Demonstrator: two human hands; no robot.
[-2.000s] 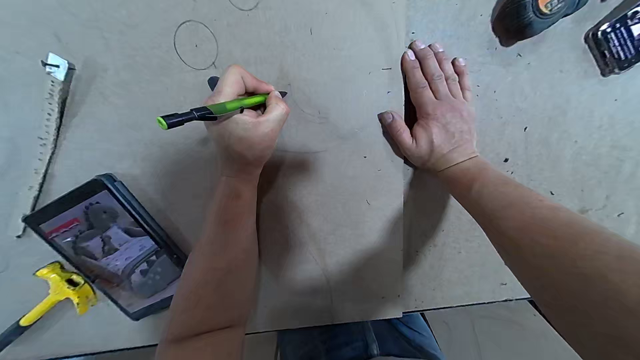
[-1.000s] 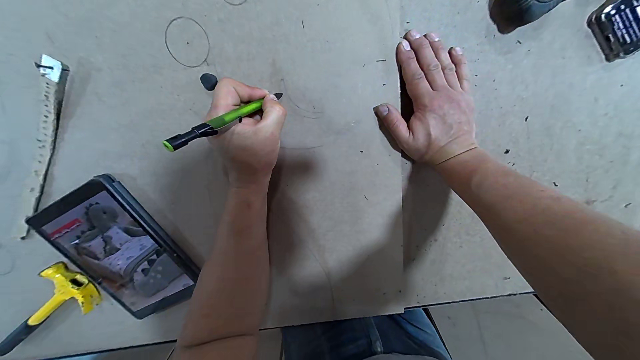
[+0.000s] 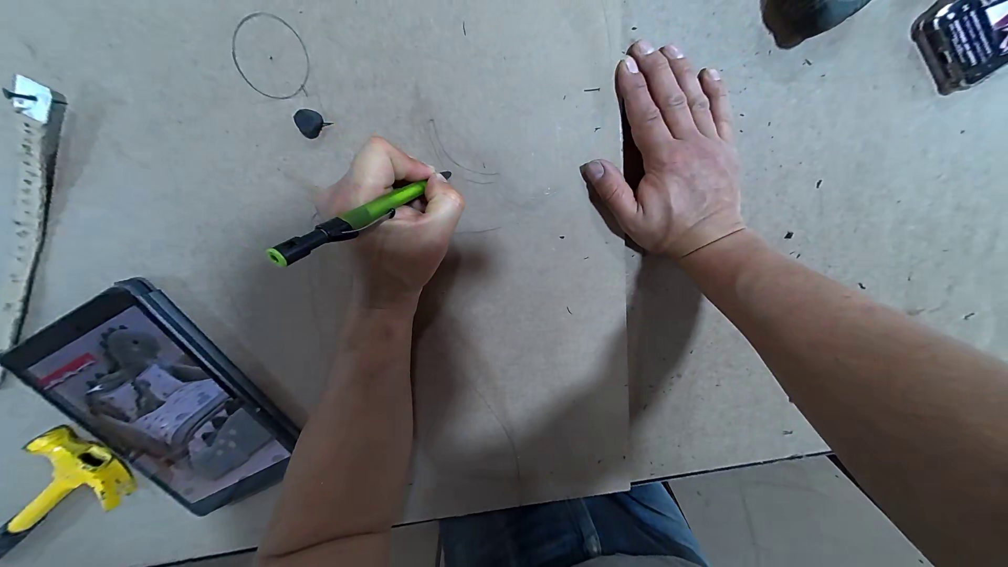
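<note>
A large sheet of brown board [image 3: 543,339] lies before me, with faint curved lines and a drawn circle on it. My left hand [image 3: 402,220] holds a green and black pen [image 3: 386,206], its dark tip just right of my fingers, near the faint curved strokes. Whether the tip touches the board I cannot tell. My right hand [image 3: 681,157] lies flat, palm down, across the sheet's right edge, fingers slightly apart, with nothing in it. A small dark lump [image 3: 309,124] sits on the sheet above my left hand, below the circle.
A tablet [image 3: 165,394] showing a picture of a plush dinosaur lies at lower left, beside a yellow-headed tool [image 3: 79,468] with a dark handle. A measuring strip with a metal end [image 3: 35,102] lies at far left. A dark object [image 3: 807,17] and a black case [image 3: 961,47] are at upper right.
My left hand has shifted slightly down and right from the dark lump, which shows more fully, and the pen is more tilted. My right hand stays flat in place.
</note>
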